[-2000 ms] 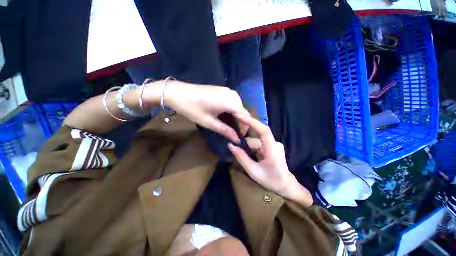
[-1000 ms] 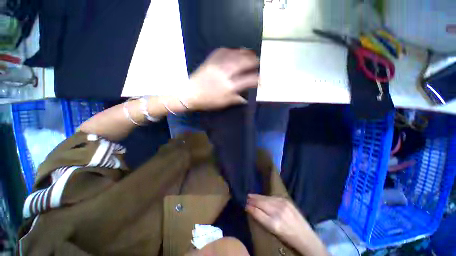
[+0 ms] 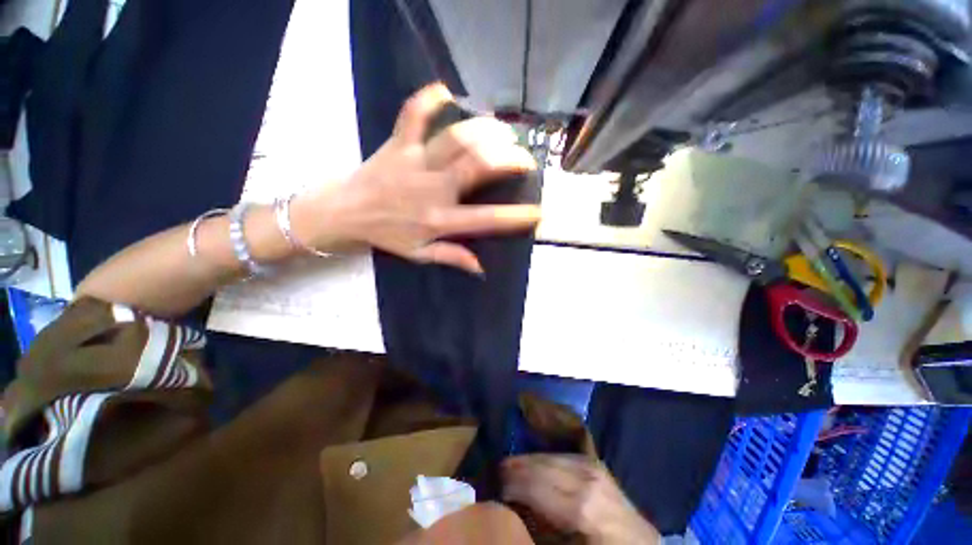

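A long dark fabric panel (image 3: pixel 453 309) runs from under the machine head down over the table's front edge to the lap. My left hand (image 3: pixel 453 186) lies on it with fingers spread, beside the needle area, pressing it flat. My right hand (image 3: pixel 565 484) is low at the lap, blurred, at the panel's lower end; its fingertips are partly hidden at the cloth, so its hold is unclear. The sewing machine head (image 3: pixel 703 75) stands above the work. The presser foot (image 3: pixel 624 208) is to the right of the panel, with no cloth under it.
Red-handled scissors (image 3: pixel 810 319) and a yellow-handled tool (image 3: pixel 863 271) lie right of the foot, partly over a dark scrap (image 3: pixel 767 367). More dark garment pieces (image 3: pixel 171 117) lie left. A ridged silver dial (image 3: pixel 863 160) is on the machine. A blue basket (image 3: pixel 762 468) stands below right.
The view has moved up to the machine. Both hands were together at the lap on the cloth, then spread apart along it. My left hand now lies farther up the panel, beside the head.
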